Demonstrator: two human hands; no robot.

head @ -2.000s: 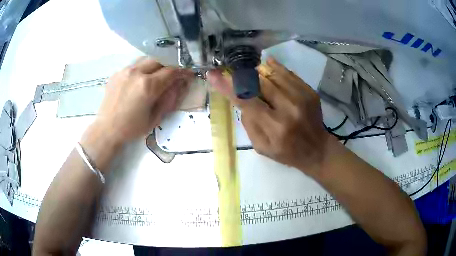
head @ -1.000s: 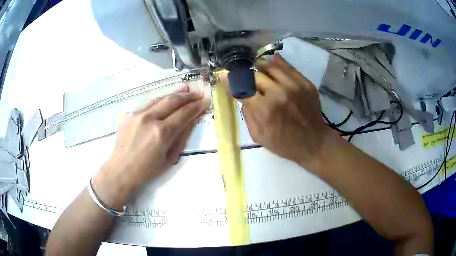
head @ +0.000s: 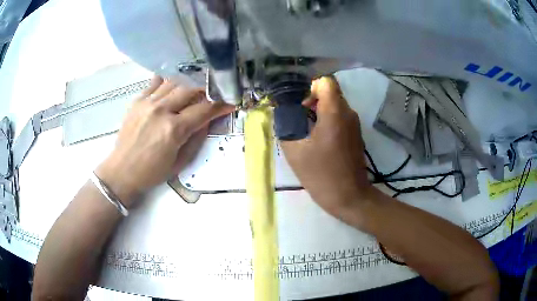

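Observation:
A grey-beige panel strip [head: 88, 132] lies left of the needle with a zipper [head: 106, 101] running along it. My left hand [head: 156, 132] lies over its right part, fingers bent together, fingertips at the presser foot [head: 246, 106]. The piece's end shows below those fingertips. My right hand [head: 332, 147] is right of the needle, curled beside and partly behind the black knob-like attachment [head: 291, 120]. Its fingertips are partly hidden, and what they hold, if anything, cannot be told. The yellow guide tape [head: 263, 200] runs from the needle area to the front edge.
The sewing machine head [head: 377, 35] spans the top. Several zippers [head: 421, 117] are piled at right, with a black cord [head: 433, 187] beside them. Small grey pieces [head: 9, 194] lie at far left. A printed ruler scale [head: 330, 261] runs along the front edge. Something blue is at lower right.
Since one second ago, my left hand has moved up and left, covering more of the zipper. My right hand has a more upright, curled pose beside the attachment. The black cord has shifted.

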